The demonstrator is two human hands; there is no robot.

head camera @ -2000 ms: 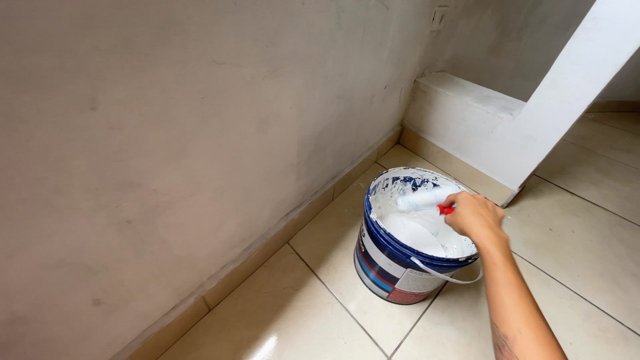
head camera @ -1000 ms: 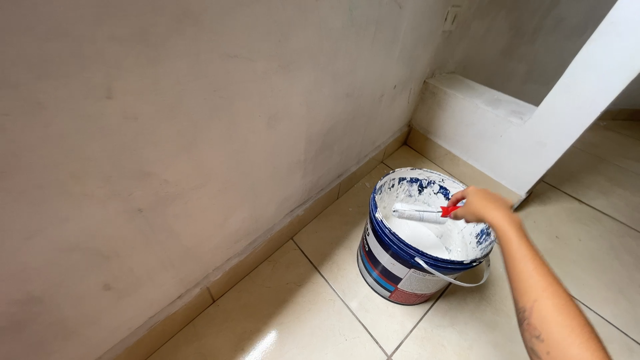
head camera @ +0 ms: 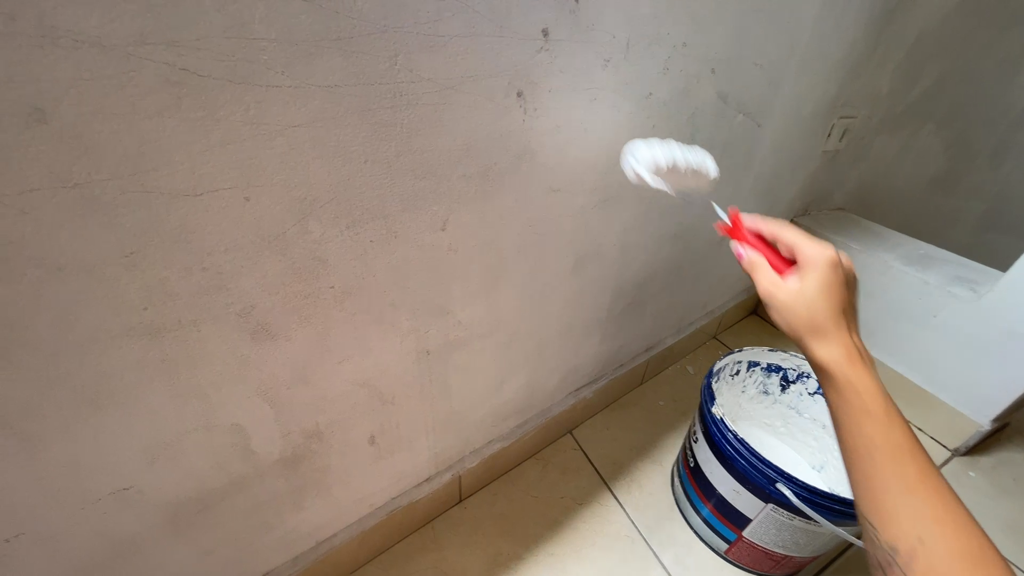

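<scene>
My right hand [head camera: 800,280] grips the red handle of a small paint roller [head camera: 670,166], raised above the bucket and in front of the wall. White paint coats the roller's sleeve, which is blurred; whether it touches the wall I cannot tell. Below my forearm stands a blue plastic paint bucket [head camera: 720,456], upright on the floor tiles, with white paint inside and smears around its inner wall. Its white bail handle [head camera: 816,512] hangs down on the near side. The forearm hides part of the bucket's right side. My left hand is out of the frame.
A cracked, stained plaster wall [head camera: 320,240] fills the left and middle. Beige baseboard tiles [head camera: 512,456] run along its foot. To the right are a low white ledge [head camera: 912,256] and a white upright, with a wall outlet or switch plate [head camera: 839,134] above the ledge.
My right hand has lifted the roller out of the bucket, where both earlier frames show it, and up in front of the wall. The view has shifted up.
</scene>
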